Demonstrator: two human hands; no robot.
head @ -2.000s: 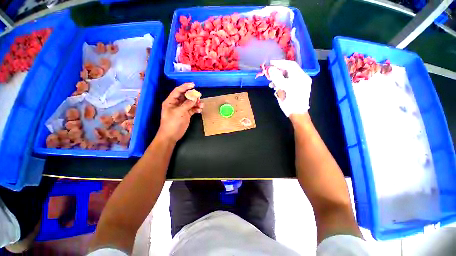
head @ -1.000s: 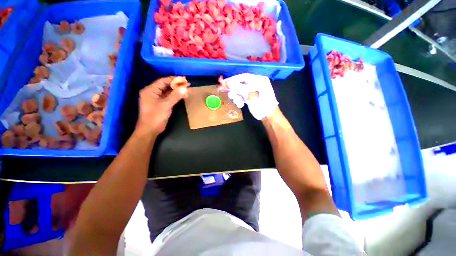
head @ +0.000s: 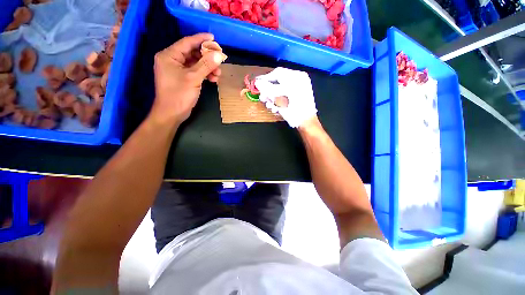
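My bare left hand (head: 183, 72) holds a tan moulded part (head: 211, 48) between thumb and fingers, above the left edge of the brown cardboard pad (head: 235, 106). My gloved right hand (head: 289, 96) holds a red moulded part (head: 250, 84) at its fingertips over the green cap (head: 252, 97) on the pad. The red part and fingers hide most of the cap. I cannot tell if the red part touches the cap.
A blue bin of tan parts (head: 103, 129) stands at left. A blue bin of red parts (head: 270, 43) stands ahead. At right, a blue bin (head: 384, 155) has a red cluster (head: 410, 70) at its far end. A blue stool (head: 20, 207) is at lower left.
My right hand has moved left and brought the red part over the green cap. My left hand still holds the tan part. The view has shifted, with the middle bin now partly cut off.
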